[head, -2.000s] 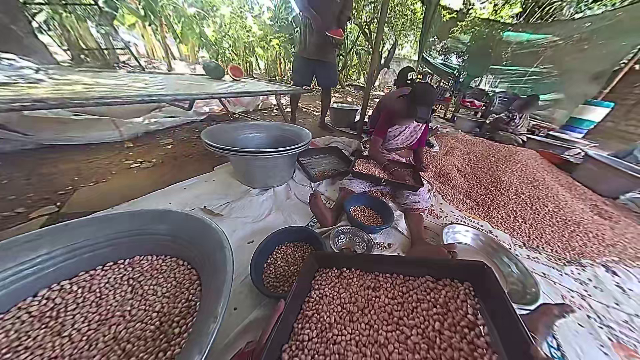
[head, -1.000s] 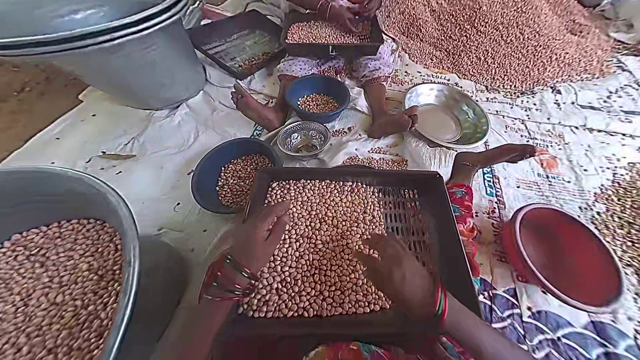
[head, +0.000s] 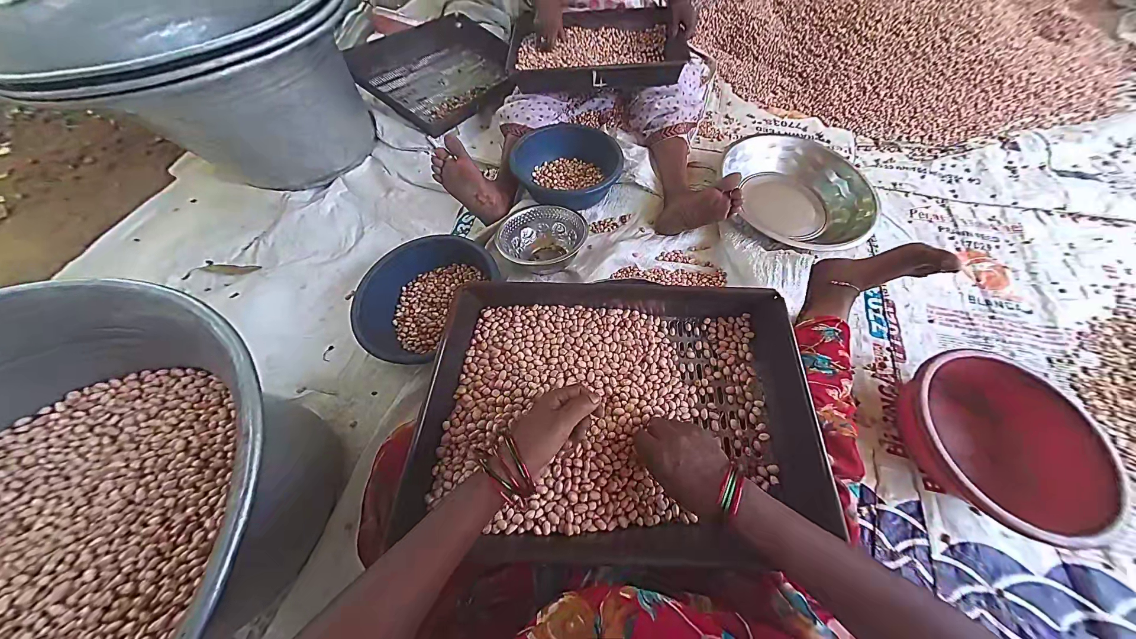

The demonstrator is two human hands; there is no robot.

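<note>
A dark slotted tray (head: 799, 417) rests on my lap, with a layer of light brown nuts or seeds (head: 568, 355) over most of its bottom. Both hands are among them. My left hand (head: 557, 426), with bangles at the wrist, has its fingers curled down near the middle; whether it pinches any nuts is hidden. To its right, my right hand (head: 683, 461) is bent with the fingertips out of sight in the nuts. Slots of the tray show at the right, with scattered nuts on them. A blue bowl (head: 377, 297) partly filled with nuts touches the tray's far left corner.
At left stands a large metal tub (head: 244, 426) of nuts; behind it are stacked metal tubs (head: 293, 106). A perforated bowl (head: 542, 238), second blue bowl (head: 568, 146) and steel basin (head: 856, 200) lie ahead. A red basin (head: 1021, 444) is at right. A person opposite holds a tray (head: 599, 78).
The view has tilted down strongly since the first frame. Since one second ago, my hands have come closer together and their fingers have curled into the nuts. More nuts lie on the tray's right side.
</note>
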